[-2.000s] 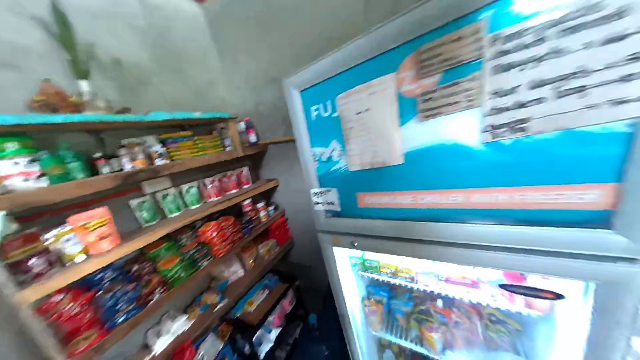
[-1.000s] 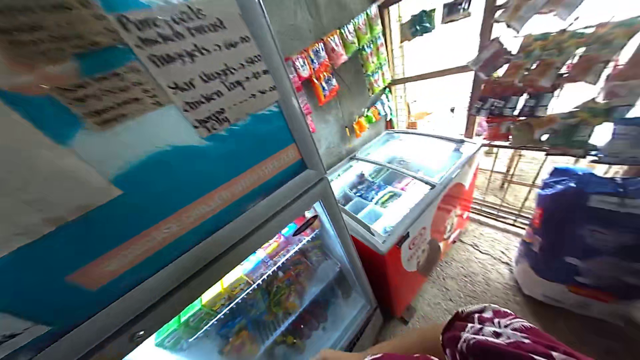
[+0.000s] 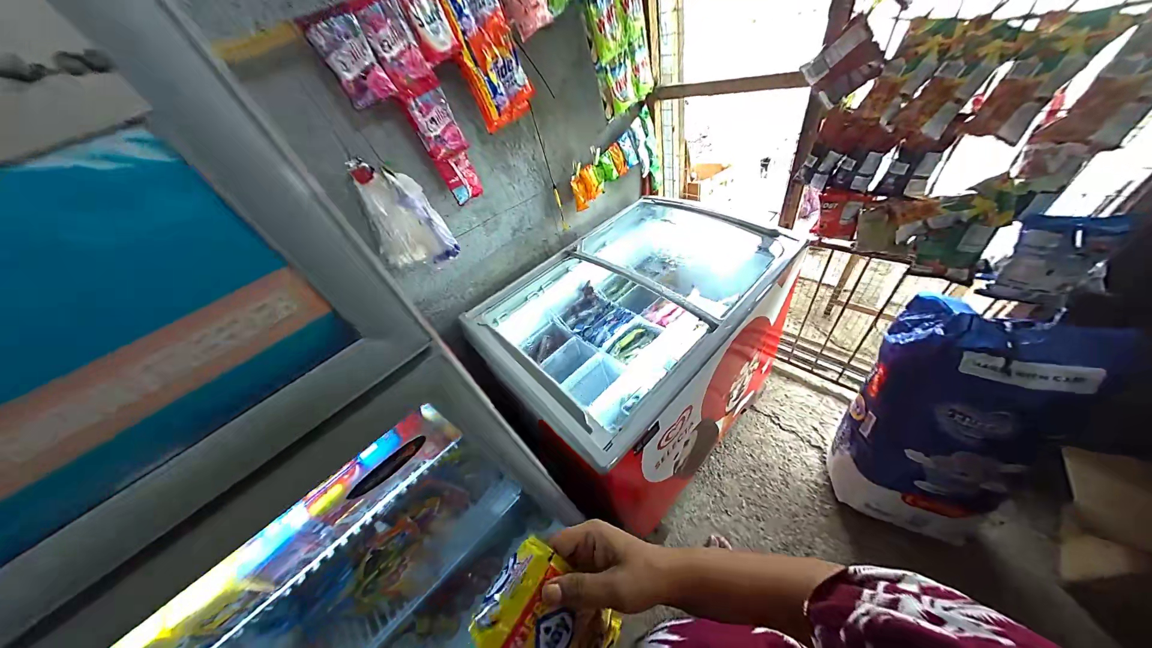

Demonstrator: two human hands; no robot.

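Note:
My right hand [image 3: 605, 569] reaches in from the lower right, its thumb and fingers closed on the top of a yellow plastic snack packet [image 3: 531, 598]. The packet bears red and blue print and hangs in front of the lit glass door of an upright chiller [image 3: 432, 540]. Behind the glass, colourful packets lie on a white wire shelf. A maroon and white patterned sleeve [image 3: 891, 598] covers the upper part of this arm. My left hand is not in view.
A red and white chest freezer [image 3: 621, 441] with sliding glass lids stands beyond the chiller. Sachet strips [image 3: 432, 121] and a plastic bag [image 3: 405, 216] hang on the grey wall. A large blue pack [image 3: 963, 423] stands on the concrete floor [image 3: 774, 477] at right, below hanging packets [image 3: 927, 135].
The view has swung right from the wooden shelves to the freezer. My right hand with the yellow packet now shows; a second ago only part of the forearm and sleeve showed at the bottom edge.

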